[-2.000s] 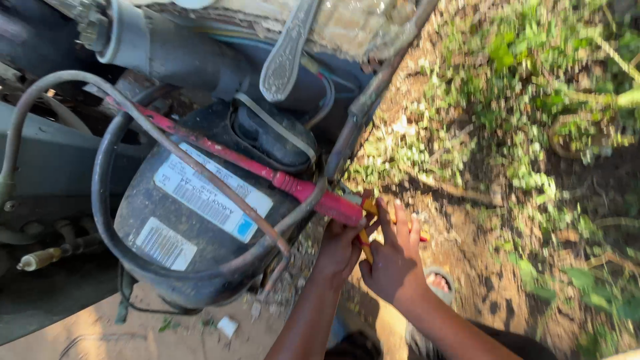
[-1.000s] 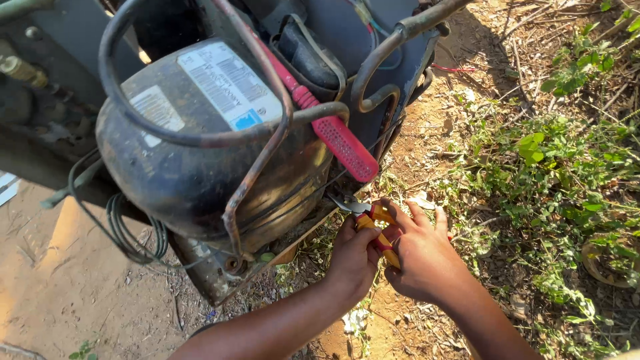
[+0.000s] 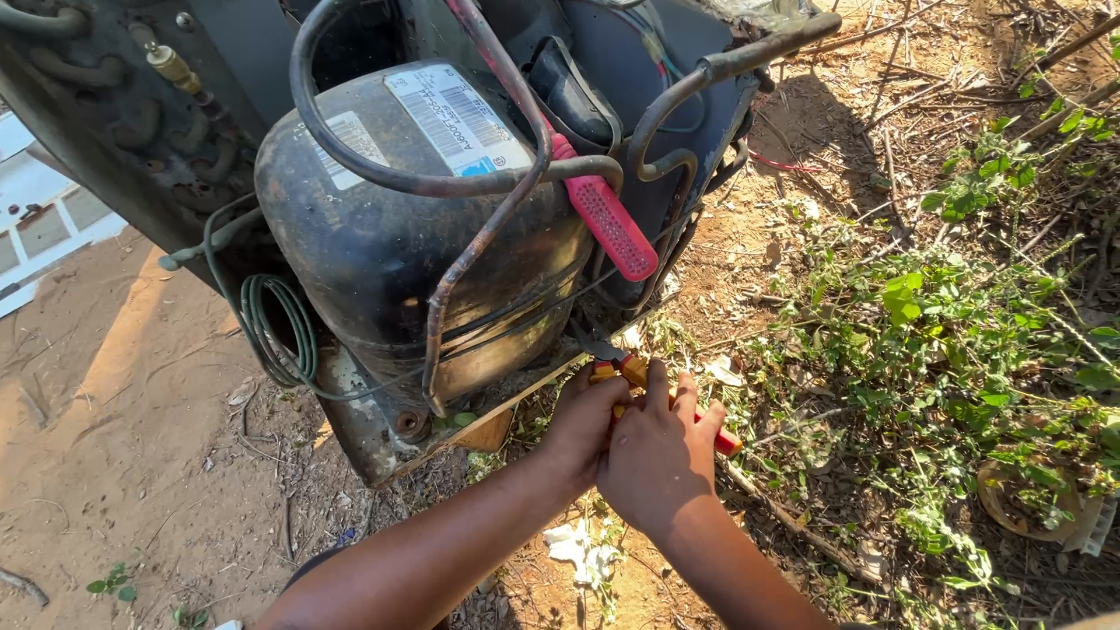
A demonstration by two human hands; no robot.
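My left hand (image 3: pixel 584 424) and my right hand (image 3: pixel 661 437) are both closed around the red and yellow handles of a pair of pliers (image 3: pixel 633 371). The metal jaws point up and left, at the edge of a metal base plate beside a black compressor (image 3: pixel 420 227); whether they grip anything there cannot be told. A pink-handled tool (image 3: pixel 612 223) leans over the compressor, its shaft running up behind a copper pipe (image 3: pixel 477 249). Labels with writing and barcodes are stuck on the compressor's top.
Bent pipes (image 3: pixel 674 109) stick out to the right of the compressor. A coil of thin green tubing (image 3: pixel 280 337) hangs at its left, below a brass fitting (image 3: pixel 171 66). The rusty base plate (image 3: pixel 372 446) rests over sandy ground. Green weeds (image 3: pixel 954 350) and twigs lie right.
The view has shifted and now shows more of the compressor's base and the ground at left. Both hands stay on the pliers; the handles lie farther right under my right hand.
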